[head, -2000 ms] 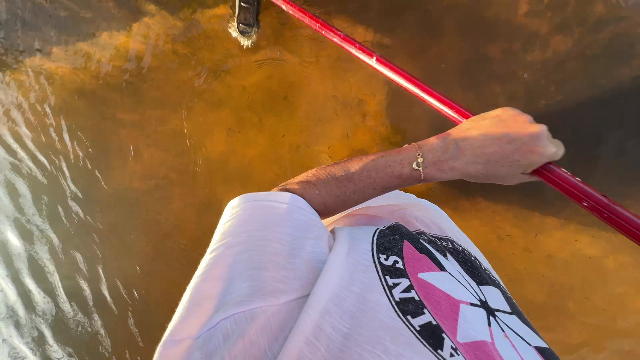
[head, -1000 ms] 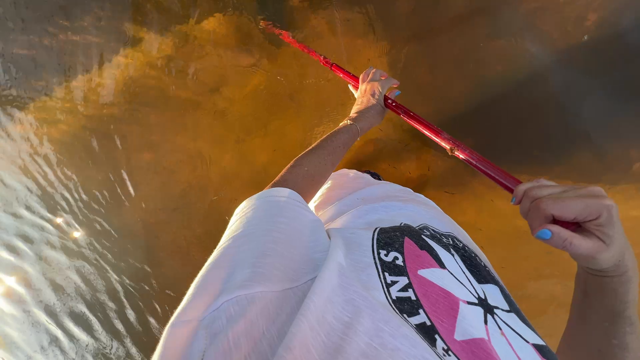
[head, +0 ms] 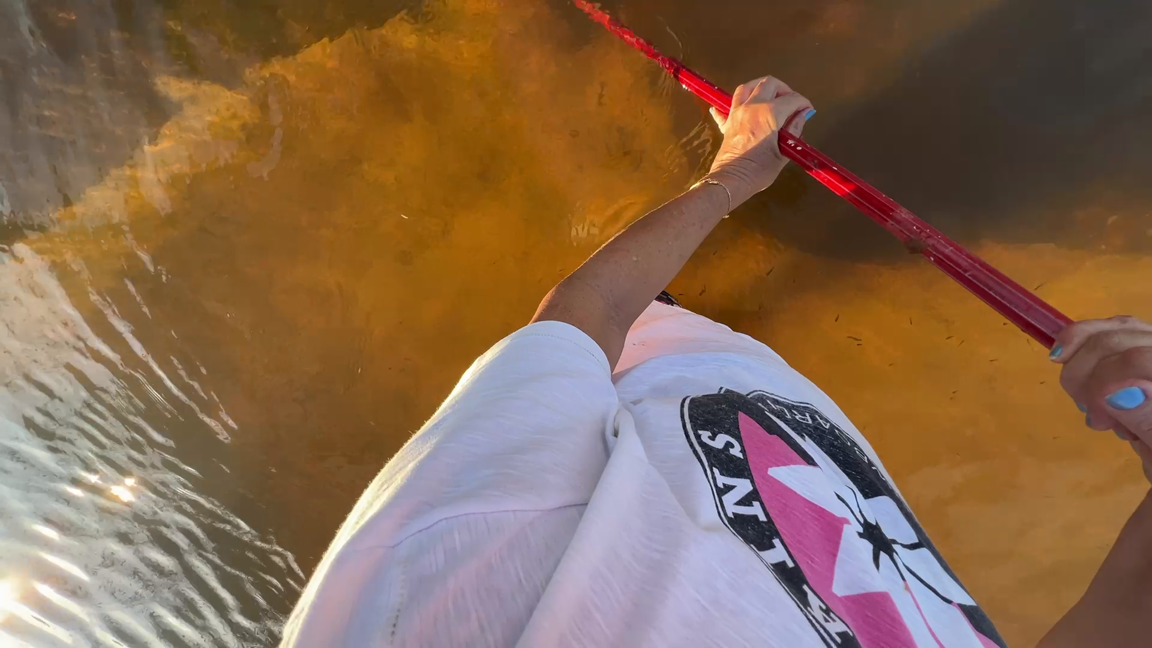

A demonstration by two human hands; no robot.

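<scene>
A red metal pole (head: 909, 229) slants from the top middle of the view down to the right edge. Its far end dips into the water and cannot be made out. My left hand (head: 760, 126), with a thin bracelet at the wrist, is wrapped round the pole near the waterline. At the right edge my right hand (head: 1111, 373) grips the pole's near end, partly cut off by the frame. Blue polish shows on the nails of both hands.
Shallow amber-brown water (head: 405, 225) surrounds my body, with a dark shadow at the upper right. Bright ripples (head: 117, 468) glare at the lower left. My white printed T-shirt (head: 558, 468) fills the lower middle.
Two seconds ago a dark, bristly-edged head on the pole showed above the water; it is now out of sight. My right hand has come into view on the pole's near end.
</scene>
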